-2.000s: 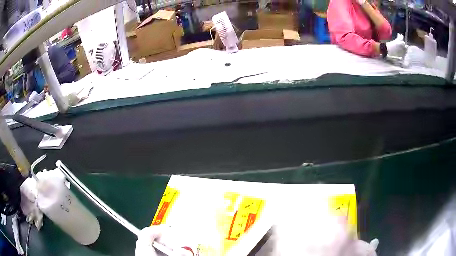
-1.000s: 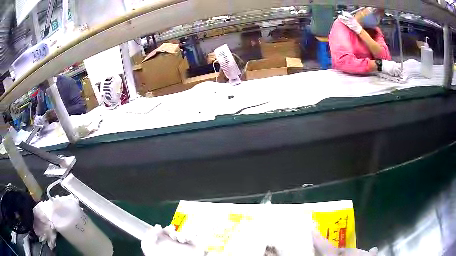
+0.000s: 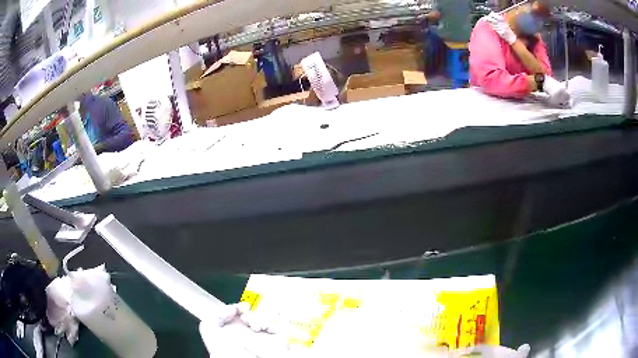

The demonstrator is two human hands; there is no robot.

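A white desk lamp arm (image 3: 157, 266) slants from the upper left down to my left hand. My left hand (image 3: 234, 334), in a white glove, is closed around the arm's lower end at the bottom of the picture. My right hand (image 3: 490, 351), also in a white glove, is blurred and mostly cut off by the bottom edge; what it holds cannot be told. A white and yellow printed sheet (image 3: 465, 308) lies under both hands, partly washed out by glare. The lamp's base cannot be made out.
A white bottle (image 3: 119, 325) with a bent spout and a crumpled cloth (image 3: 61, 308) stand at left beside a black fan (image 3: 24, 290). Another lamp (image 3: 73, 227) lies on the dark conveyor (image 3: 315, 217). Beyond the white bench (image 3: 280, 140) is a person in pink.
The lamp arm has turned from edge-on to showing its broad face. My right hand has moved lower, towards the bottom edge. The camera view has tilted up.
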